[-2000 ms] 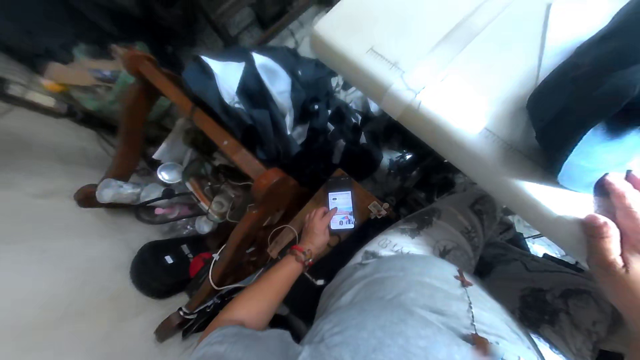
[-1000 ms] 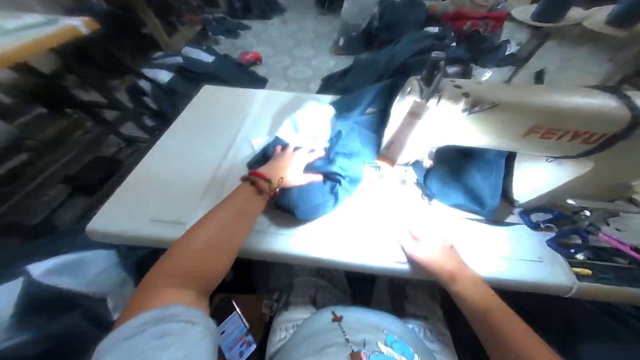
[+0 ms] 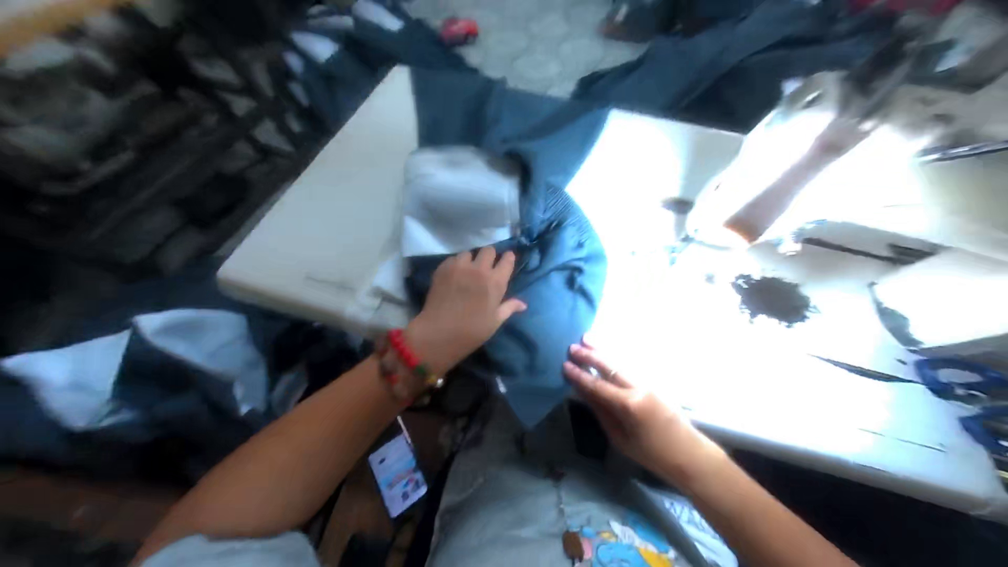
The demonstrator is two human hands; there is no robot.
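A dark blue garment (image 3: 551, 291) with a white inner fabric piece (image 3: 461, 197) lies over the left part of the white sewing-machine table (image 3: 339, 197). My left hand (image 3: 466, 303), red beads at its wrist, rests on the cloth with fingers spread; whether the fingertips pinch a fold is not clear. At the garment's near right edge, my right hand (image 3: 618, 394) touches the cloth with its fingertips. One corner of the cloth hangs over the front edge between my hands. To the right stands the head of the industrial sewing machine (image 3: 787, 173), washed out by glare.
Blue-handled scissors (image 3: 957, 386) lie at the table's right end. Below the front edge, a phone (image 3: 398, 475) with a lit screen rests on a wooden surface. Dark and white fabric (image 3: 189, 354) is heaped at the left. A red object (image 3: 459, 31) sits on the floor beyond.
The garment has moved left, away from the machine head, and is spread wider. My right hand has gone from the table by the machine to the cloth's edge. Two seconds ago my left hand was at the phone.
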